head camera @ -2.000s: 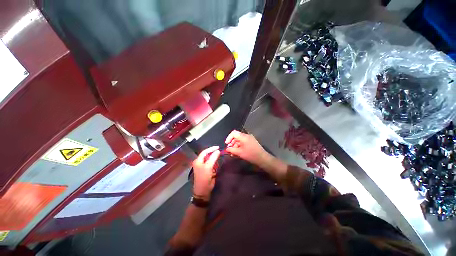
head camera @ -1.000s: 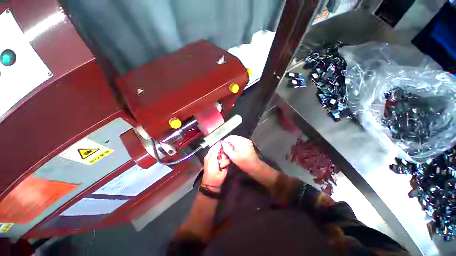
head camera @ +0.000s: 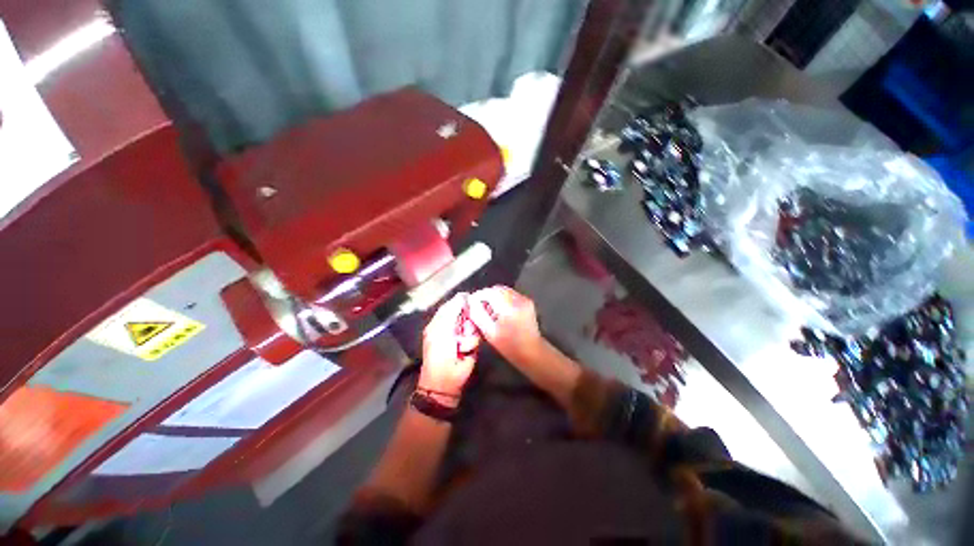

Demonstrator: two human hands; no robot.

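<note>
My left hand (head camera: 448, 343) and my right hand (head camera: 506, 320) are bare and close together just below the pale bar (head camera: 449, 279). Small dark red pieces (head camera: 467, 323) show between the fingers and in the left palm. The right fingertips touch the left hand; what exactly they pinch is too small to tell. The pink belt (head camera: 424, 254) is beside the bar, at the end of the red machine's arm (head camera: 358, 176). A heap of dark red pieces (head camera: 643, 341) lies on the lower metal surface to the right.
Shiny dark metal parts (head camera: 918, 389) lie in piles on the steel table (head camera: 737, 320). A part-filled clear plastic bag (head camera: 737, 192) stands among them. A curved cable (head camera: 358, 339) hangs below the arm. Yellow knobs (head camera: 344, 261) sit on the arm. A grey-blue curtain (head camera: 352, 64) hangs behind.
My hands were slightly apart two seconds ago and are now together. Since one second ago the whole view has shifted a little, and the hands remain just below the bar.
</note>
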